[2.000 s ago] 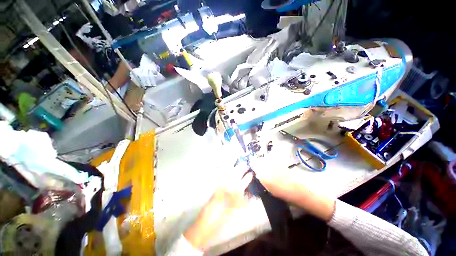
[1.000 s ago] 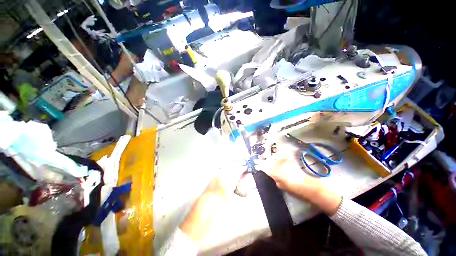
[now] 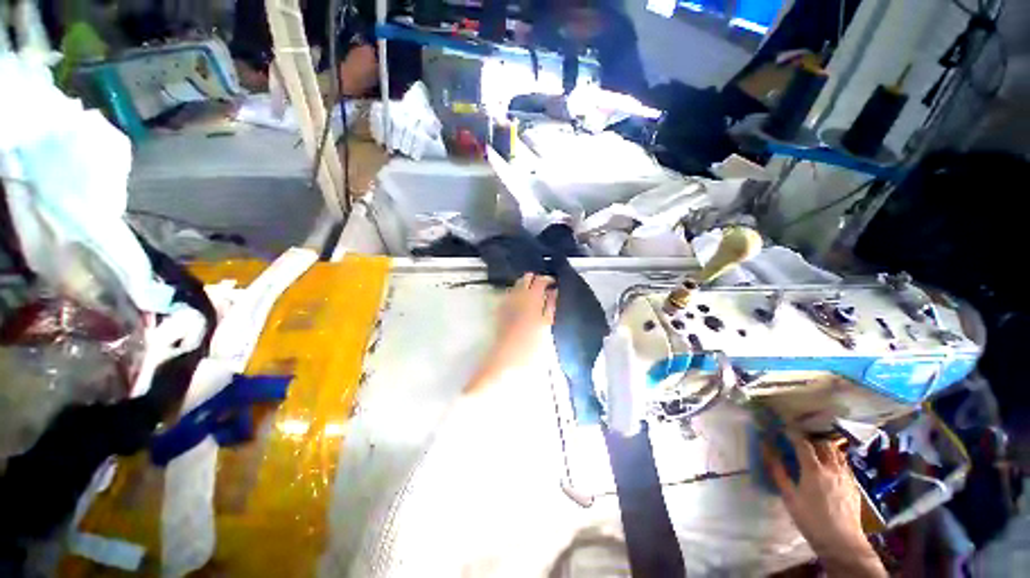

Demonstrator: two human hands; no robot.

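A long dark fabric strip (image 3: 644, 497) runs from the table's near edge, under the sewing machine's (image 3: 779, 361) head, to the far edge, where dark fabric lies bunched. My left hand (image 3: 525, 322) is at the far part of the strip, left of the machine, with its fingertips on the dark fabric. My right hand (image 3: 822, 491) is low at the right, below the machine arm, beside the parts tray. A blurred dark blue shape (image 3: 773, 449) is at its fingers; whether it is the scissors and is gripped is unclear. The needle area is washed out by glare.
Yellow tape (image 3: 305, 418) covers the left table part, with a blue scrap (image 3: 226, 418) and white strips on it. The parts tray (image 3: 943, 497) is at the right. White scraps (image 3: 678, 215) lie behind the machine. Thread cones (image 3: 875, 113) stand at the back right. A person in dark clothing (image 3: 582, 40) is behind.
The view has turned, and the machine sits further right. My left hand has moved from the needle area to the far fabric. My right hand has left the strip for the scissors' side. Dark fabric now extends behind the needle.
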